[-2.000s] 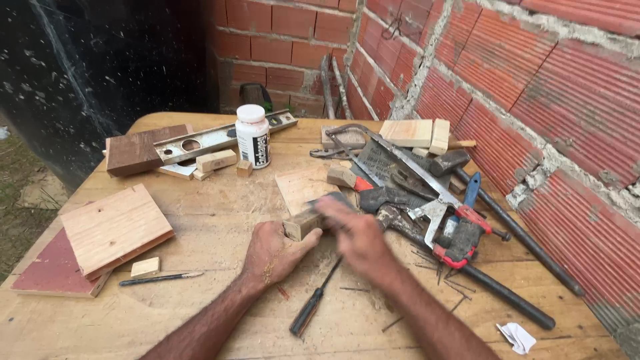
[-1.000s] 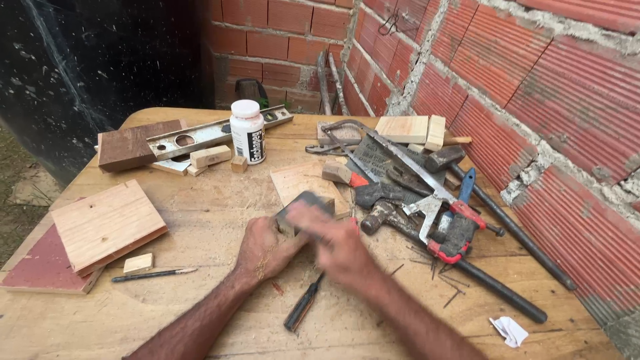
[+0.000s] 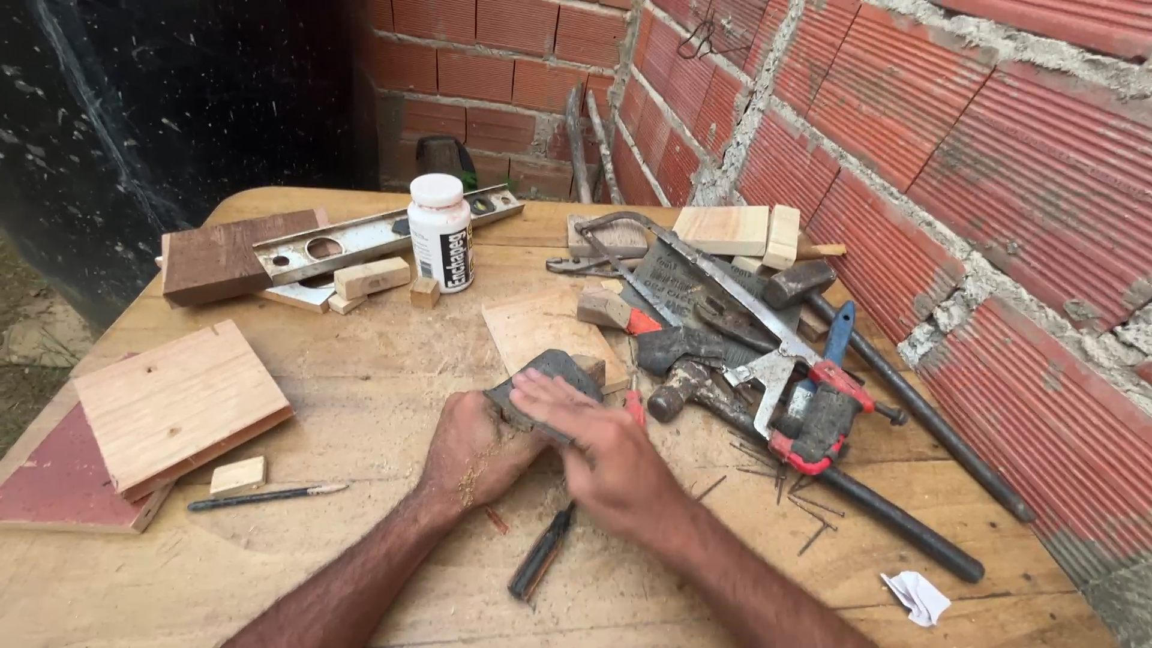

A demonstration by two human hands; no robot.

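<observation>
Near the middle of the wooden table, my left hand point(image 3: 477, 450) grips a small wood block point(image 3: 589, 367), mostly hidden under a piece of dark sandpaper point(image 3: 562, 367). My right hand point(image 3: 598, 432) lies over the sandpaper with its fingers stretched flat, pressing it on the block. Sawdust clings to my left wrist. Just below the hands lies a tool with a black handle point(image 3: 543, 553), its far end hidden. A thin square board point(image 3: 540, 328) is beyond them.
On the right lie a hacksaw point(image 3: 720, 270), hammers point(image 3: 679, 391), a blue-handled brush point(image 3: 839, 333), nails point(image 3: 814, 517) and crumpled paper point(image 3: 916, 597). A level point(image 3: 333, 245), a white glue bottle point(image 3: 441, 236) and wood blocks stand behind. Boards point(image 3: 184, 405) and a pencil point(image 3: 265, 498) lie left.
My right hand has moved back and forth over the block, blurred in the earlier frames. The sandpaper shows more plainly now. My left hand keeps its hold near the same place.
</observation>
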